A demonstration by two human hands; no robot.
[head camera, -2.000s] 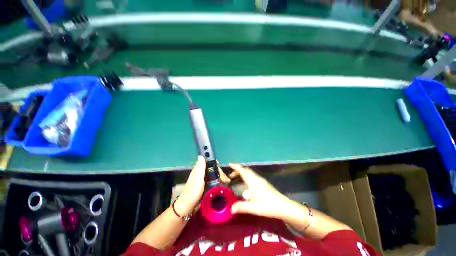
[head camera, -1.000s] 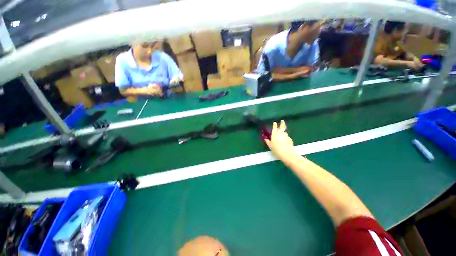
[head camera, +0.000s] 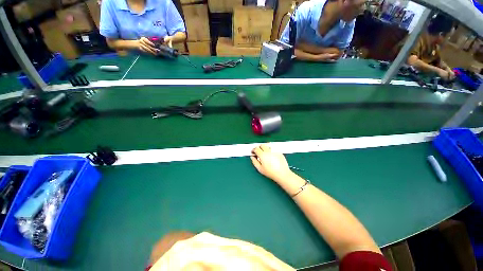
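Observation:
A hair dryer (head camera: 269,123) lies on the green conveyor beyond the near white strip, its grey head with the pink ring facing left. Its dark handle points up and left, and its cord runs left to a tied bundle (head camera: 182,110). My right hand (head camera: 269,162) is below the dryer, apart from it, at the near edge of the white strip. Its fingers are curled, and a thin metal shaft (head camera: 297,169) pokes out at its right side. A large blurred skin-coloured shape at the bottom edge may be my left hand or arm (head camera: 217,254); its fingers cannot be made out.
Blue bins stand at the left (head camera: 79,211) and right (head camera: 459,156). Black clips (head camera: 103,155) lie on the near strip. A pale tube (head camera: 437,168) lies near the right bin. More dryers are at the far left. Co-workers sit across the line, near a metal box (head camera: 275,58).
The dryer was in both hands over my lap, then under my right hand on the conveyor. My right hand has let it go and drawn back towards me.

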